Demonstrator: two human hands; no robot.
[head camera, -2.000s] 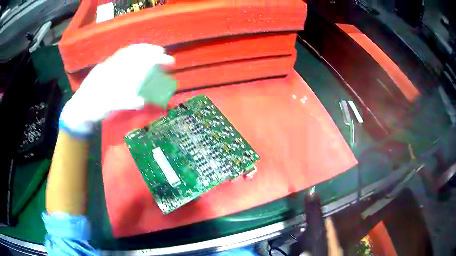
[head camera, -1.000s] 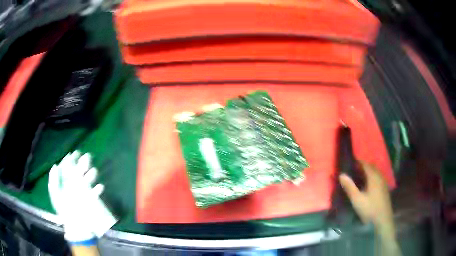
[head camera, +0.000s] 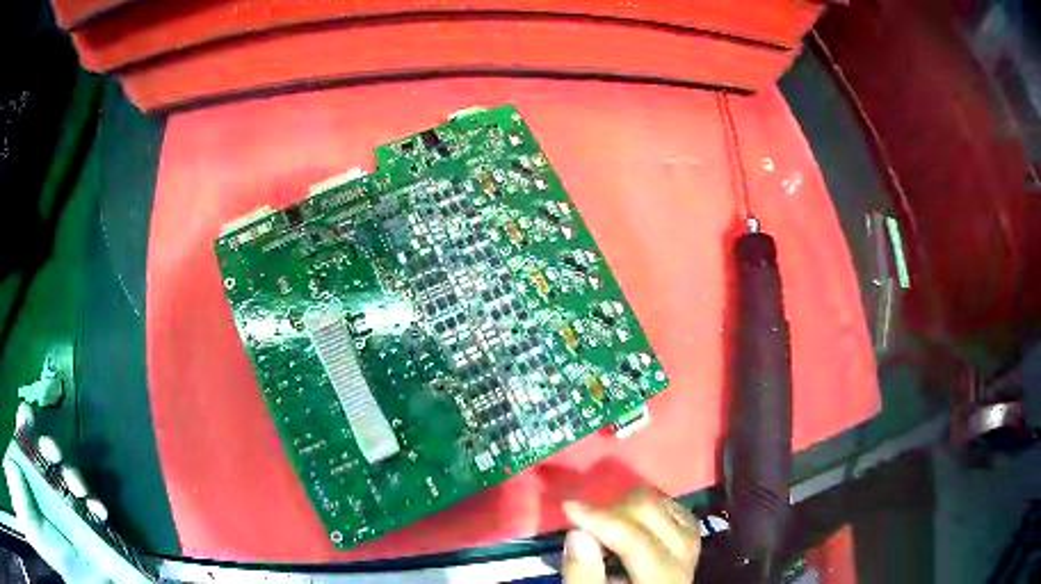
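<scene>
A green circuit board (head camera: 457, 331) lies tilted on a red mat (head camera: 188, 342), its face dense with small parts. A pale, ribbed-looking strip (head camera: 354, 388) lies on its left half. A dark electric screwdriver (head camera: 759, 399) is upright in view right of the board, thin bit towards the foam trays. My bare right hand (head camera: 634, 534) is at the bench's front edge below the board, partly cut off, fingers bent; it does not visibly grip the screwdriver. My gloved left hand (head camera: 63, 502) is at the lower left edge, cut off, fingers apart and empty.
Stacked red foam trays (head camera: 457, 51) stand behind the board. A small pale scrap (head camera: 43, 388) lies just above my left fingertips. Thin pale pieces (head camera: 897, 251) lie on the green surface at right. A metal edge rail (head camera: 457, 570) runs along the front.
The board appears nearer and larger. My left hand is now lower, at the left edge. The screwdriver was by my right hand's fingers; the hand is now left of it, low in view.
</scene>
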